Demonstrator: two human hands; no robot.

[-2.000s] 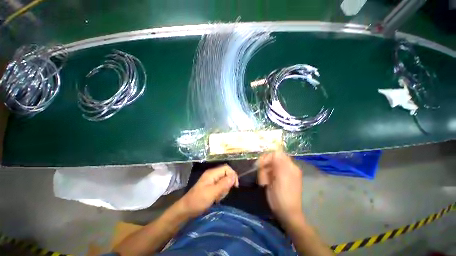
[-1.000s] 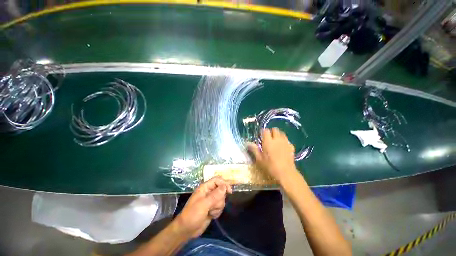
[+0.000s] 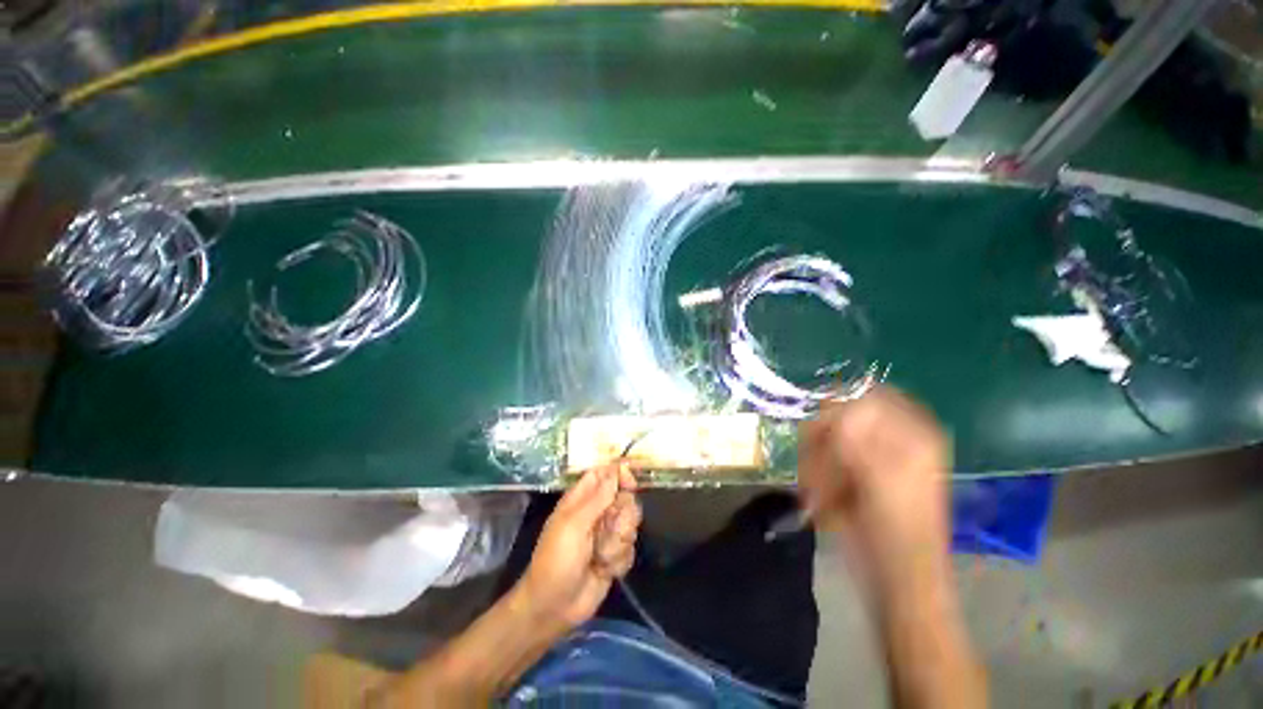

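My left hand [image 3: 589, 533] is at the near bench edge, its fingers pinched on a thin dark cable [image 3: 651, 623]. The cable's short tip shows above the fingertips, over the cream taped block [image 3: 665, 442]; its length hangs down across my lap. My right hand [image 3: 875, 450] is blurred at the near edge, right of the block and just below the right-centre coil [image 3: 755, 353]. A small pale streak shows below its fingers; I cannot tell what it is or whether the hand holds it. A fan of fine whitish strands [image 3: 603, 291] runs from the block to the rail.
A loose silver coil [image 3: 395, 298] and a larger tangled pile [image 3: 132, 270] lie left. A dark tangle [image 3: 1108, 284] and white scrap [image 3: 1073, 339] lie right. Beyond the rail [image 3: 485, 176] are a white bottle or tag [image 3: 952, 97] and a slanted metal post. A white bag and blue bin are below.
My right hand has moved from the right-centre coil to the right and nearer me. My left hand still pinches at the block's near edge, where the cable's dark tip now shows.
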